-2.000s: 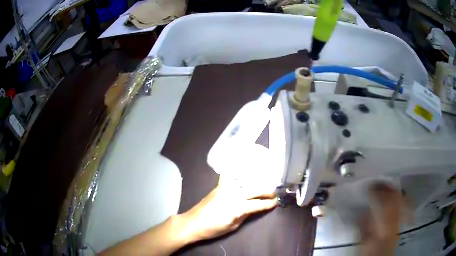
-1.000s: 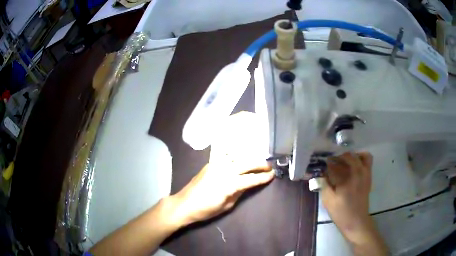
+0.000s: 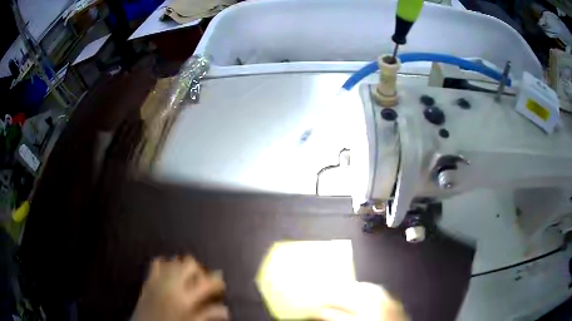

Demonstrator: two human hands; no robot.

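Note:
The dark brown garment panel [image 3: 213, 219] lies across the front of the sewing machine table, its back edge near the presser foot [image 3: 374, 222]. The pale yellow patch pocket [image 3: 304, 269] lies on the panel, left of and in front of the foot. My right hand [image 3: 367, 304] is at the bottom edge, overexposed and partly cut off, with its fingers on the pocket's lower right part. My left hand [image 3: 182, 291] is blurred at the lower left over the panel, fingers bent; whether it grips the cloth cannot be told.
The machine head [image 3: 382, 150] stands at right, with a cream post [image 3: 387, 81], a green-handled screwdriver [image 3: 406, 19] and a blue gooseneck [image 3: 439, 57]. The lamp glares left of the head. Plastic-wrapped padding [image 3: 179, 94] lines the left edge. A white tub [image 3: 282, 31] is behind.
The panel has been turned and pulled toward me and left, baring the table behind it. The yellow pocket now shows. Both hands have moved down from the needle area, the left also leftward.

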